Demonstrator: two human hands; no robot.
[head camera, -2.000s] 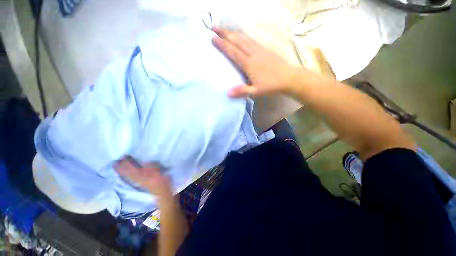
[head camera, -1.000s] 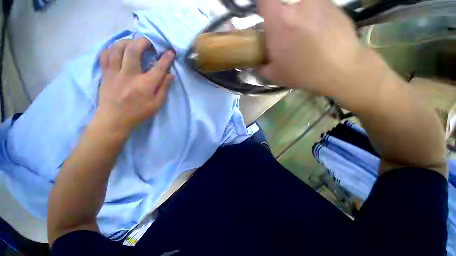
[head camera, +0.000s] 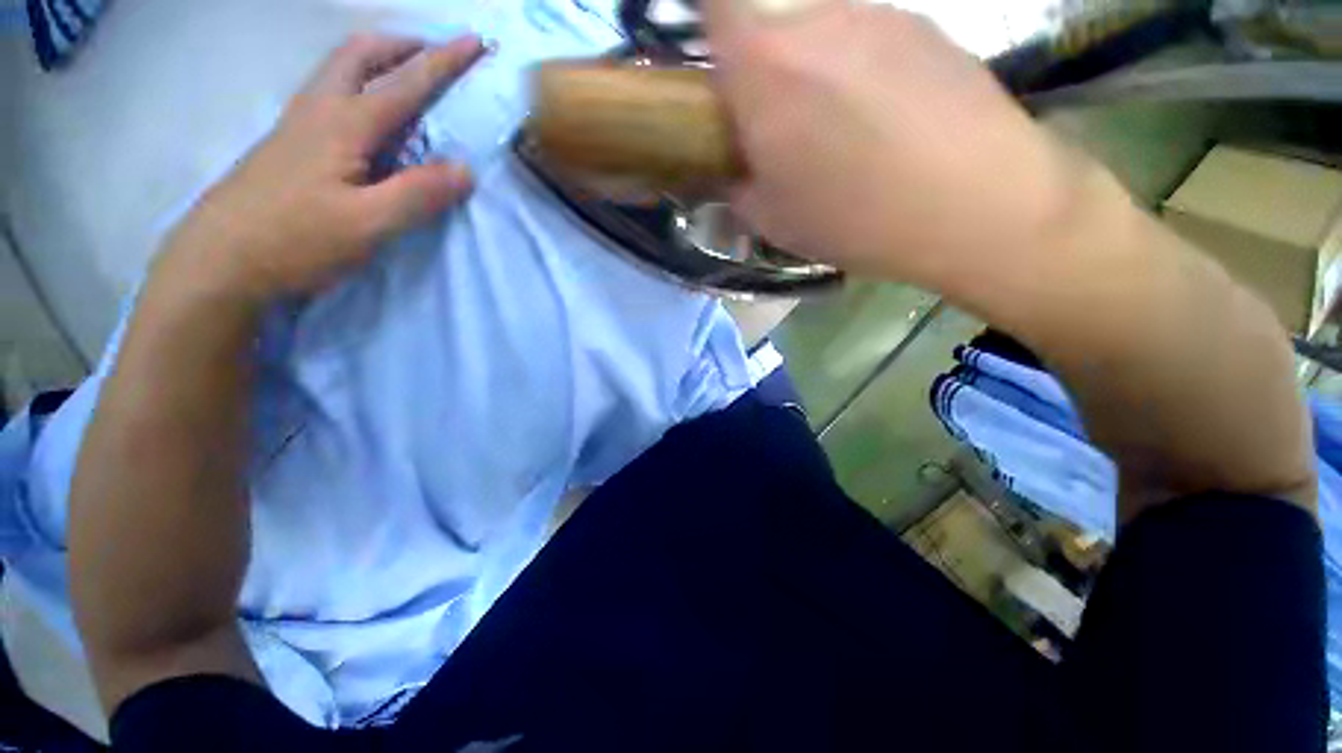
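Observation:
A light-blue garment (head camera: 427, 427) lies wrinkled over the padded board and hangs at its front edge by my body. My right hand (head camera: 839, 118) is closed around the tan wooden handle of the steam iron (head camera: 707, 243). The iron's silver body rests on or just above the cloth, its tip pointing left; its sole is hidden. My left hand (head camera: 331, 177) is left of the iron, over the cloth, with thumb and fingers apart. It is a little blurred. A small patterned patch shows between its thumb and fingers.
The off-white padded table (head camera: 162, 111) spreads at the upper left, with a navy striped piece (head camera: 66, 27) at its far corner. Blue garments with dark striped edges (head camera: 1030, 441) hang at the lower right. A cardboard box (head camera: 1258, 221) stands on the greenish floor at right.
Over two seconds, my right hand has gone from lying on the cloth to gripping the iron. In the last second, my left hand has moved slightly up and left, its fingers straighter.

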